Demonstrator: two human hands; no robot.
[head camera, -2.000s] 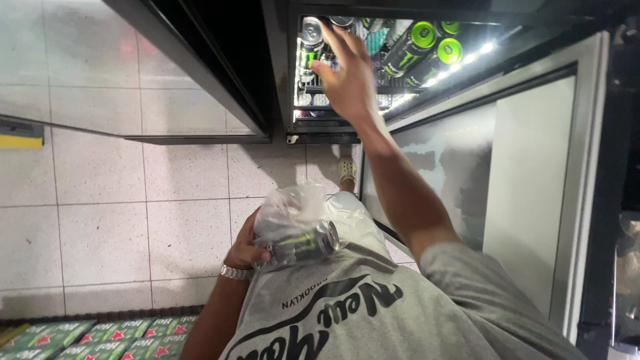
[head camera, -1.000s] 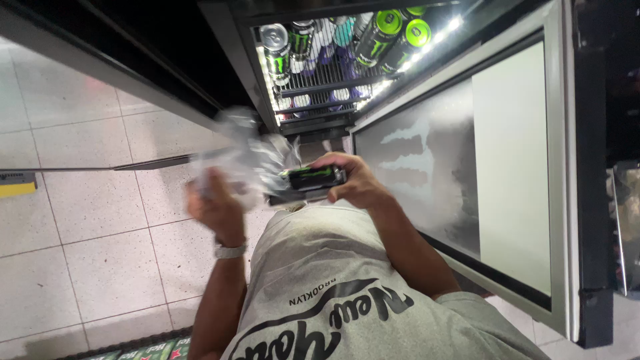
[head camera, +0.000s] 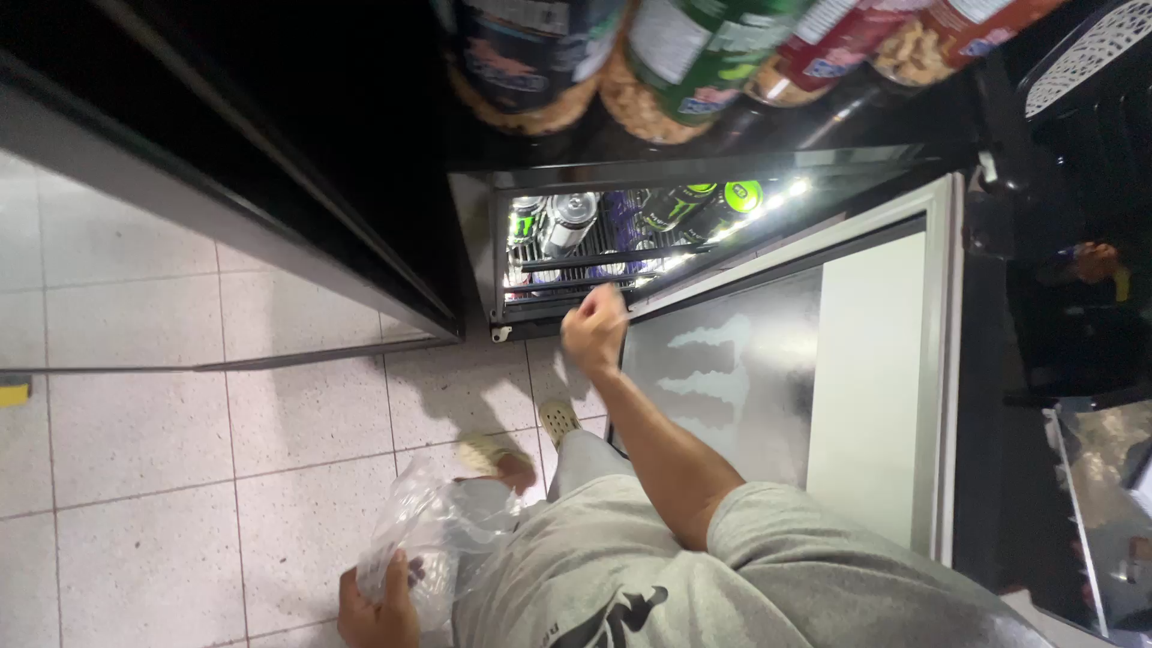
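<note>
My left hand (head camera: 382, 598) holds a clear plastic bag (head camera: 423, 549) low at the left of my body; what lies inside is hard to make out. In front of the open cooler, my right hand (head camera: 596, 331) is raised with its fingers curled and blurred, and I cannot tell whether anything is in it. Just beyond it, a silver-topped can (head camera: 571, 222) stands on the wire rack, beside a black energy drink can (head camera: 525, 220). Black Monster cans with green tops (head camera: 740, 198) lean at the rack's right side, next to a strip of lights.
The cooler's glass door (head camera: 720, 387) stands open at my right. Jars of snacks (head camera: 688, 67) line the black top above the cooler. A dark-framed panel (head camera: 270, 207) runs along the left. My feet in clogs (head camera: 558, 421) are on the tiled floor (head camera: 306, 504).
One second ago my right hand held a dark can beside the bag; now it is nearer the cooler. A silver-topped can now shows right of the black one. The bag hangs lower left.
</note>
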